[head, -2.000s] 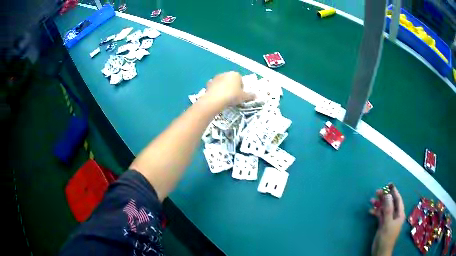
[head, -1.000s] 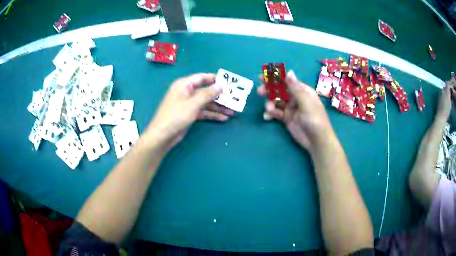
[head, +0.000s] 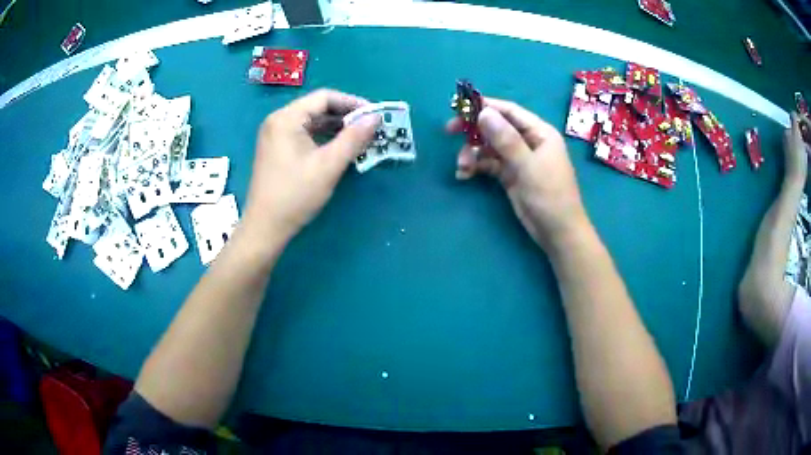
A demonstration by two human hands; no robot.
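Note:
My left hand (head: 311, 147) grips a white plastic housing (head: 388, 135) between thumb and fingers, with small round posts and dark holes showing. My right hand (head: 520, 151) holds a red circuit board (head: 469, 111) tilted nearly edge-on, with gold and black components at its top. The housing and the board are apart, both held above the green work surface (head: 409, 311). Fingers hide the left edge of the housing and part of the board.
White housings (head: 124, 169) are heaped at left and red boards (head: 633, 124) at right. One red board (head: 278, 67) lies near the white strip (head: 498, 18). A white piece (head: 248, 23) lies by the grey post (head: 304, 11). Another person's arm (head: 774, 240) is at the right edge.
Since the oldest frame, my left hand has left the heap with a housing and my right hand has brought a board to the centre. In the last second, both pieces have turned and stay apart.

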